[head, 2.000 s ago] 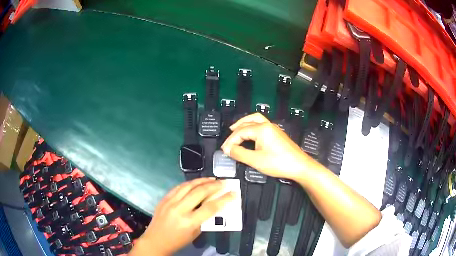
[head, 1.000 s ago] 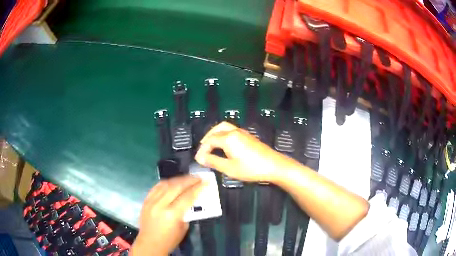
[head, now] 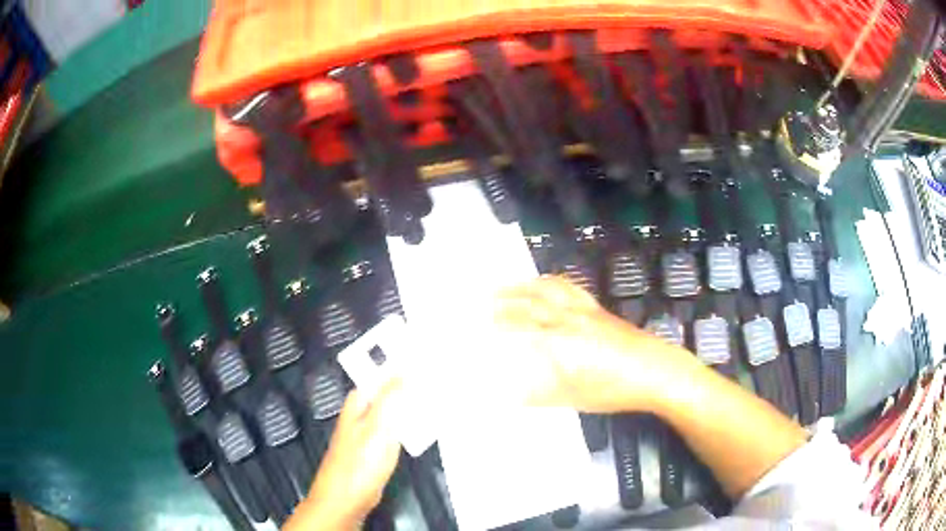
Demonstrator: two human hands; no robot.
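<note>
Black-strapped watches lie face down in rows, with grey case backs (head: 279, 417) bearing lines of text. A long white paper sheet (head: 467, 244) lies across the middle of the rows. My left hand (head: 358, 451) holds a white card (head: 361, 358) with a small dark square, at the sheet's left edge. Card and sheet merge in the glare, so their border is unclear. My right hand (head: 591, 347) is over the sheet, its fingers pointing left. Its fingertips are washed out, and I cannot tell if it holds anything.
Stacked red trays (head: 436, 36) stand behind the rows, with black straps hanging from their front edge. A small shiny bottle-like object (head: 814, 140) is at the back right. White papers (head: 885, 280) lie at the right. The green bench top (head: 73, 384) shows at the left.
The view has turned right. My right hand has left the watch at the left and is over the white sheet. My left hand has brought the card to the sheet's left edge.
</note>
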